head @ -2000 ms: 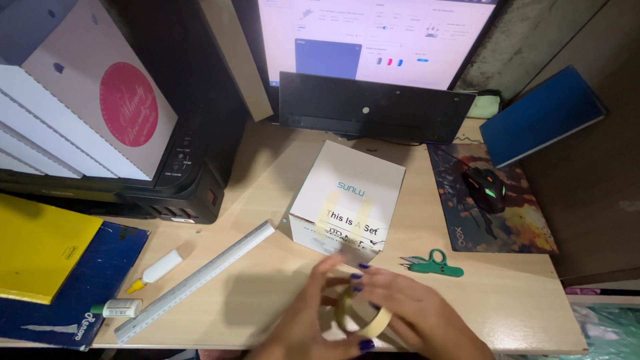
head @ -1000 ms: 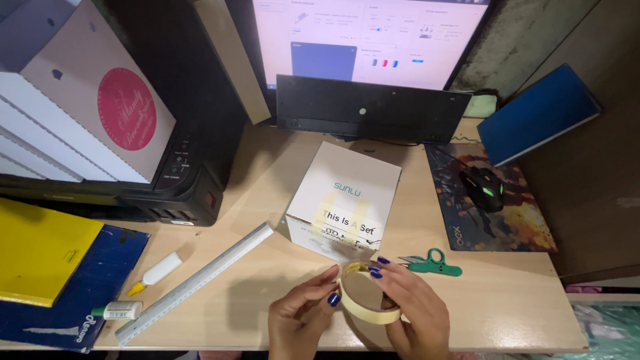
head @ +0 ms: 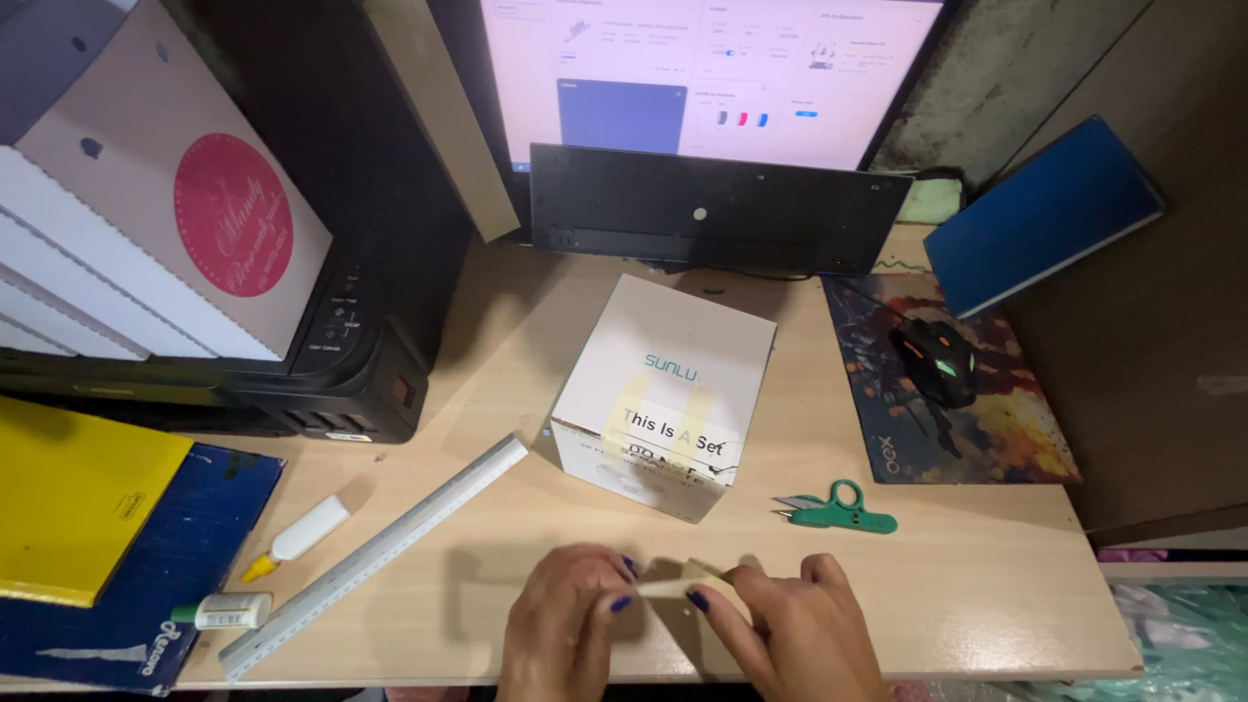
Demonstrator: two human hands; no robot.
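Observation:
Both hands are low in the view, just in front of a white cardboard box [head: 673, 361] that has strips of masking tape across its top and front edge. My left hand [head: 575, 619] pinches the end of a short stretch of pale masking tape [head: 665, 588] between thumb and fingers. My right hand [head: 795, 619] grips the other side of the tape; the roll is mostly hidden by its fingers, and only a thin edge shows. Green-handled thread snips [head: 843, 517] lie on the desk to the right of the box, beyond my right hand.
A metal ruler [head: 375, 556], a white glue bottle with a yellow tip [head: 297, 536] and a small bottle [head: 234, 611] lie at left, by yellow and blue folders [head: 88, 497]. A black printer [head: 380, 390] stands behind them. A keyboard [head: 712, 210] leans on the monitor; a mouse [head: 936, 361] rests right.
The tape roll, plainly visible as a ring between both hands before, is now mostly hidden in my right hand. The hands are a little apart, with tape stretched between them.

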